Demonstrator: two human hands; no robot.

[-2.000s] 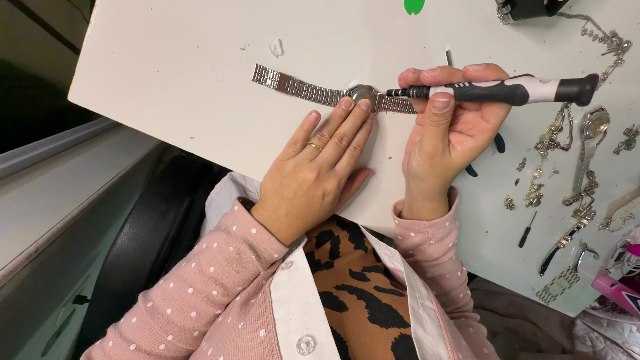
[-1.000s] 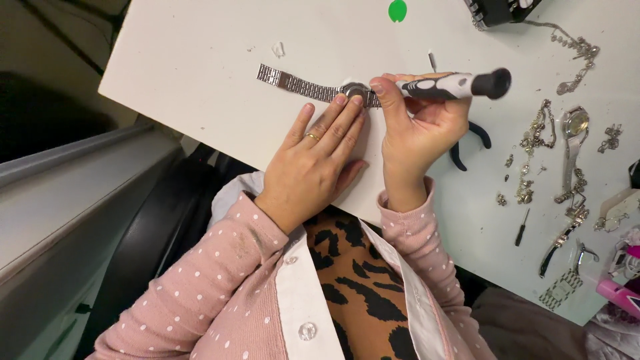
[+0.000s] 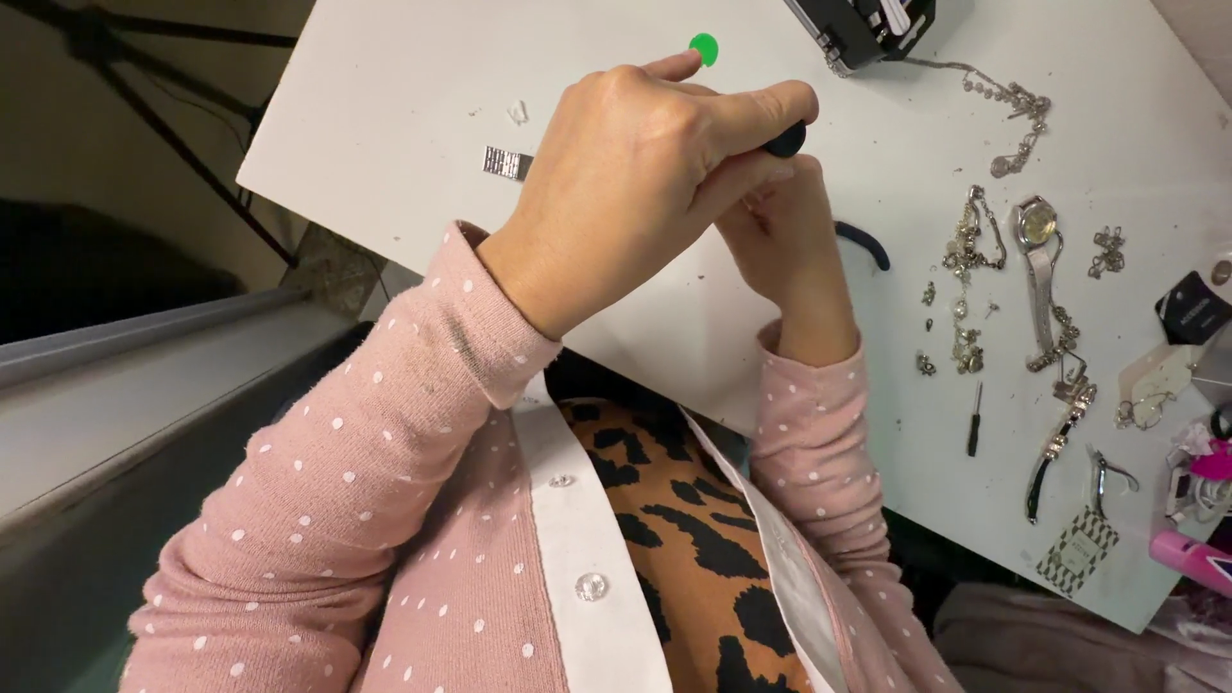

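Observation:
My left hand [image 3: 626, 173] is raised over the table, its fingers on the black end of a screwdriver [image 3: 787, 141]. Behind it and partly hidden, my right hand [image 3: 789, 236] is also at the screwdriver, whose shaft and tip I cannot see. Only one end of the metal link watch strap [image 3: 505, 163] shows, left of my left wrist; the watch case is hidden under my hands. A small clear piece [image 3: 518, 113] lies just above the strap's end. A dark curved tool handle [image 3: 863, 244] lies right of my right hand.
Right of my hands lie a wristwatch [image 3: 1037, 226], chains with beads [image 3: 965, 250], a small screwdriver [image 3: 975, 423] and a patterned card [image 3: 1078, 551]. A black box [image 3: 861, 34] stands at the back, beside a green disc [image 3: 705, 48]. The white table [image 3: 366, 125] has its front edge near my body.
My left hand has left the watch strap and moved up and right onto the screwdriver's end. The screwdriver, slanting to the right two seconds ago, now points its end up at the camera.

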